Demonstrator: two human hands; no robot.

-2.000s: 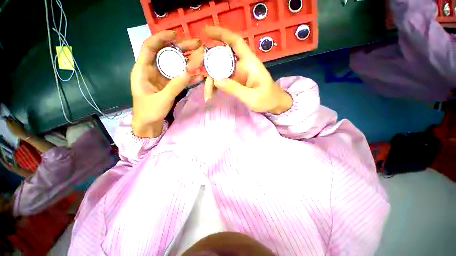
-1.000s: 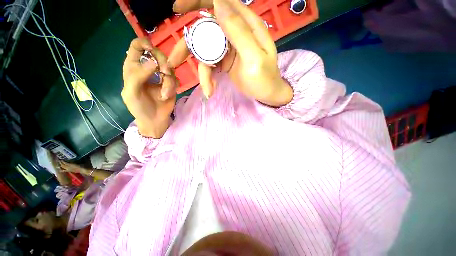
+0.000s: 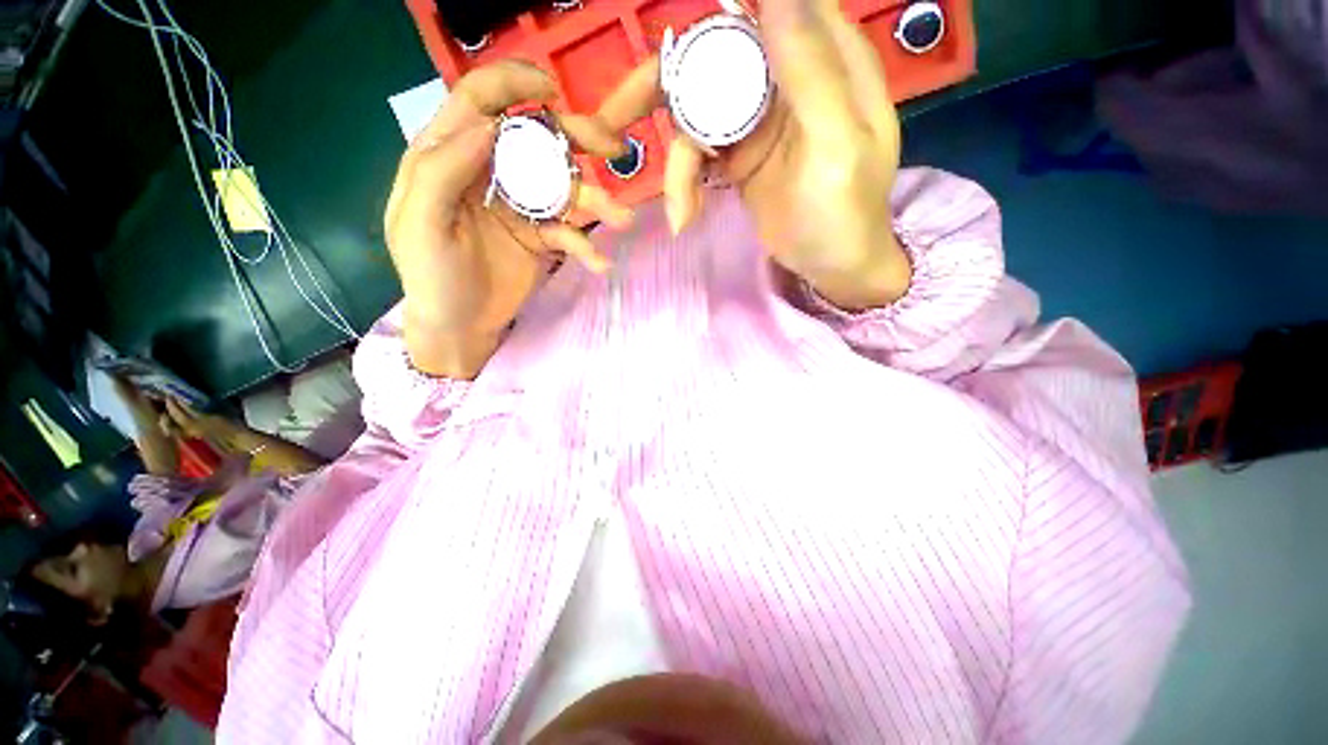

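Observation:
My left hand point(image 3: 473, 218) holds a round watch head point(image 3: 533, 168) by its rim, its white face turned up toward me. My right hand point(image 3: 823, 160) holds a second watch head point(image 3: 718, 82), also showing white; whether these are lit screens or case backs I cannot tell. Both are above the front edge of an orange-red compartment tray point(image 3: 954, 56). One watch point(image 3: 626, 157) with a dark face lies in a pocket between my hands. Another watch point(image 3: 921, 25) sits in a pocket at the right. A black pad point(image 3: 488, 15) covers the tray's top left.
White cables point(image 3: 182, 146) with a pale yellow block point(image 3: 242, 200) lie on the green bench point(image 3: 328, 88) at the left. A white paper point(image 3: 420, 108) is beside the tray. A coworker point(image 3: 219, 531) sits at the lower left. A purplish sleeve point(image 3: 1209, 117) shows at the upper right.
The watch in my left hand has turned from edge-on to face up, showing white. My right hand and its watch have moved right and slightly up, uncovering the watch in the pocket between.

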